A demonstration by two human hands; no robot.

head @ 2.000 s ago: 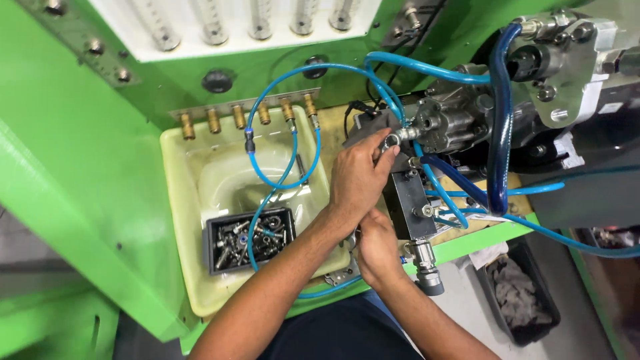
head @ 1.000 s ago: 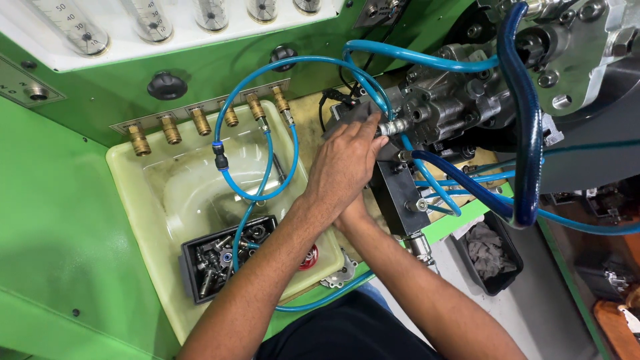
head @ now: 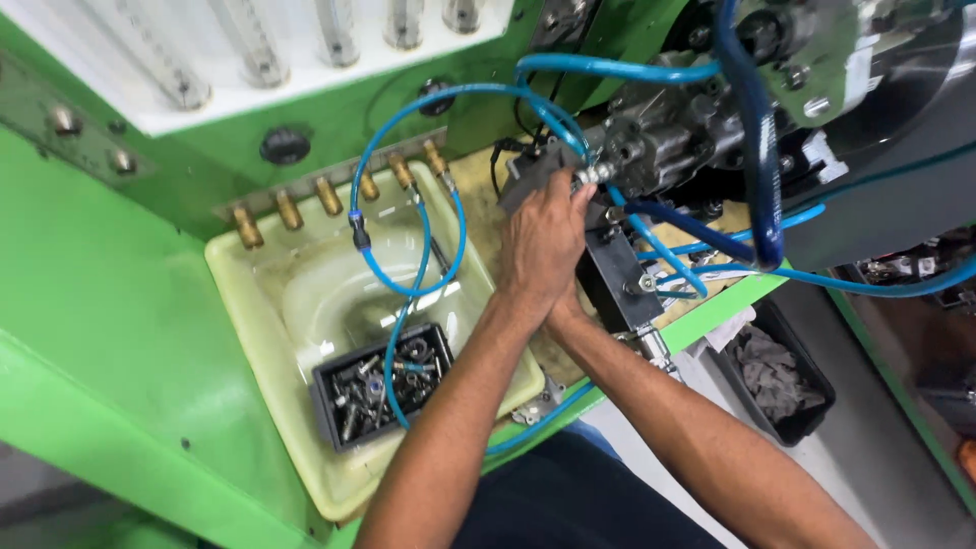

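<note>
My left hand [head: 543,236] is closed around a silver metal hose fitting [head: 595,174] at the side of a metal pump [head: 659,130]. Beneath it, my right hand [head: 566,309] is mostly hidden behind the left wrist, so what it touches does not show. A grey cloth [head: 534,179] lies just beyond the left fingers. To the right of both hands is a black metal block [head: 627,278] with fittings. Light blue hoses [head: 560,126] pass close to the fingers, and a thick dark blue hose [head: 755,152] hangs before the pump.
A cream plastic basin [head: 252,335] at left holds a dark box [head: 329,419] of metal fittings. Brass fittings [head: 287,210] stick out above it from the green panel [head: 183,179]. Lower right, a black bin [head: 820,381] contains grey rags. Glass tubes [head: 335,34] stand at the top.
My left hand stays at the fitting by the pump. My right hand, plainly seen below it two seconds ago, is now mostly hidden behind my left wrist. The view has shifted nearer.
</note>
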